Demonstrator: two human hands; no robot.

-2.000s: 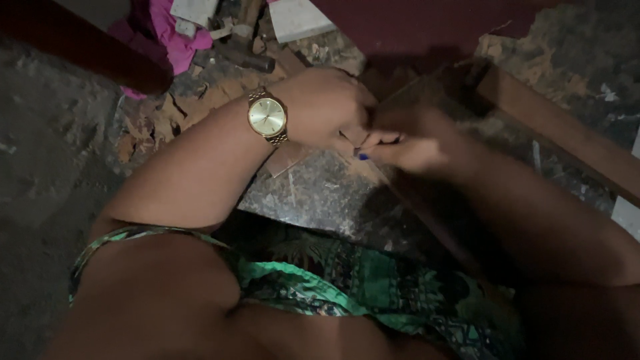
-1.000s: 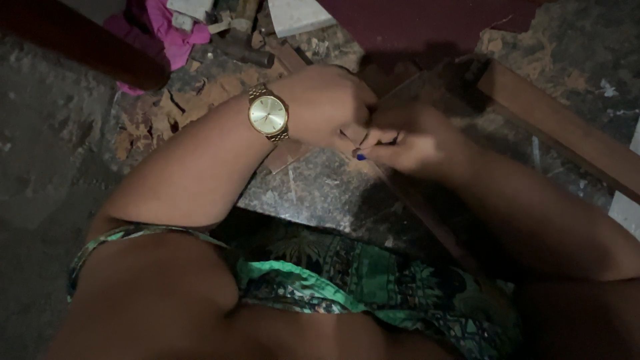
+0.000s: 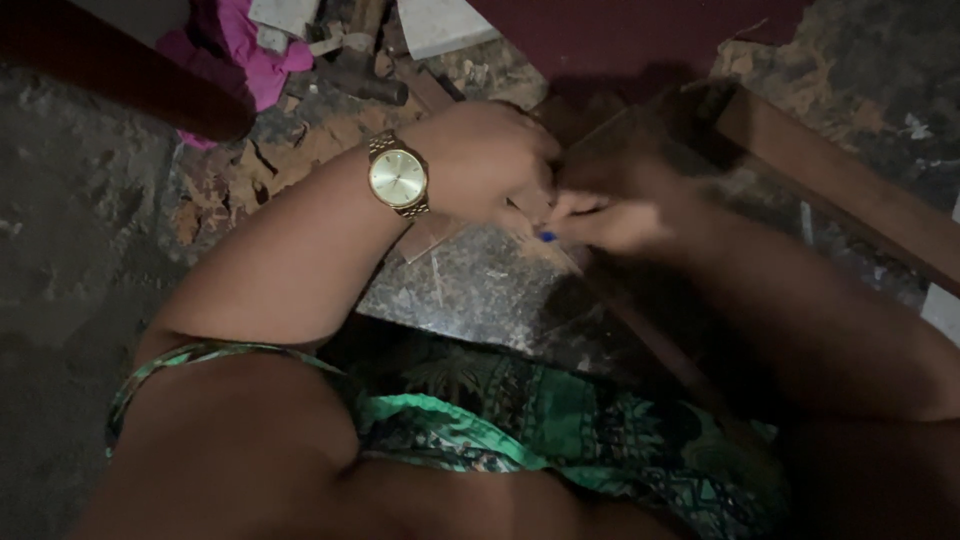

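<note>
My left hand (image 3: 487,165), with a gold-coloured wristwatch (image 3: 398,178) on its wrist, is curled over the stone-like work surface. My right hand (image 3: 615,214) meets it, fingertips against fingertips. A blue spot (image 3: 547,236), perhaps a painted nail, shows where the fingers come together. Whatever lies between the fingers is too small and dark to tell. A thin strip (image 3: 652,330) runs from below the hands toward the lower right, over the surface's near edge. Flat brown pieces (image 3: 424,238) lie under my left wrist.
A hammer (image 3: 367,79) lies beyond my left wrist, near pink cloth (image 3: 262,60) and pale blocks (image 3: 442,26). Brown scraps (image 3: 285,150) litter the surface (image 3: 465,289). A long brown bar (image 3: 840,180) lies at right. A dark red sheet (image 3: 600,37) is at the back, a dark red post (image 3: 127,67) upper left.
</note>
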